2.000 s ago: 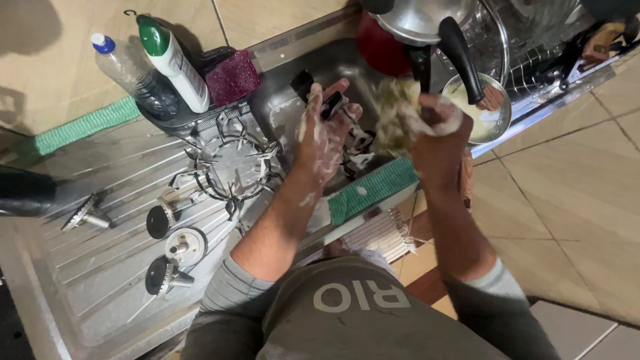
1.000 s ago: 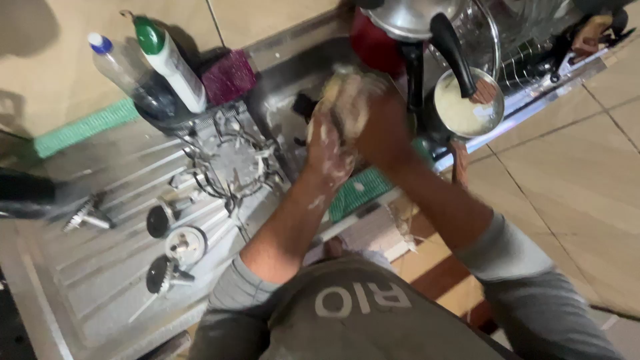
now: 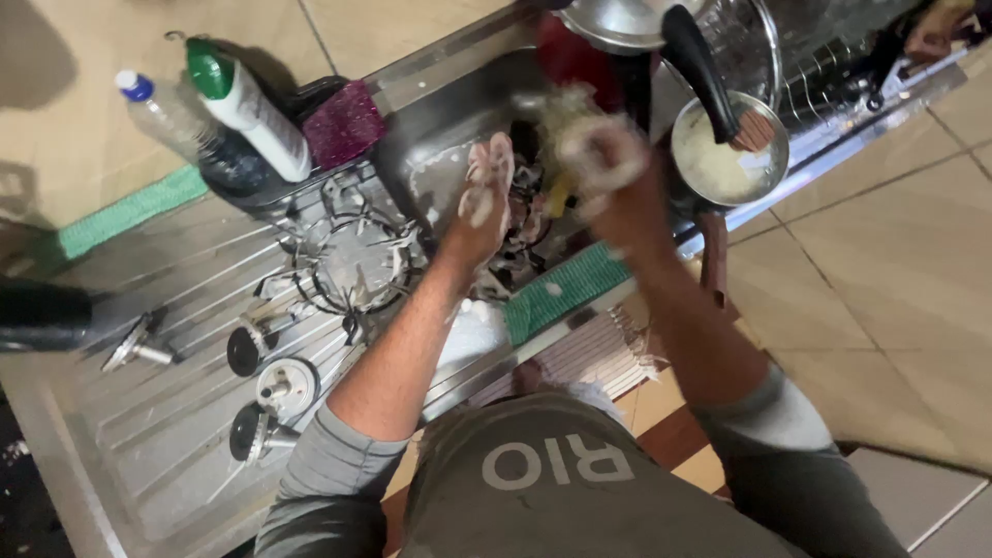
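My soapy left hand (image 3: 488, 194) is over the sink basin (image 3: 446, 147), its fingers together and pointing up the view; whether it holds something small is unclear. My right hand (image 3: 612, 170), blurred by motion, grips a foamy yellowish scrubbing sponge (image 3: 570, 132) over the basin's right part. Dark, soapy metal parts (image 3: 527, 225) lie in the basin between and below the hands. Left of the basin, metal stove grates (image 3: 360, 263) rest on the ribbed drainboard. Stove burner parts (image 3: 285, 387) with round heads and stems lie farther left on it.
A white bottle with a green cap (image 3: 256, 116), a clear bottle with a blue cap (image 3: 159, 112) and a magenta sponge (image 3: 343, 125) stand behind the drainboard. Right of the basin are a pot with a black handle (image 3: 697, 70) and a metal bowl (image 3: 728, 174). A green cloth strip (image 3: 570, 287) lies along the front edge.
One second ago my hands were together over the basin with the sponge between them; now they are apart, the right hand with the sponge farther right.
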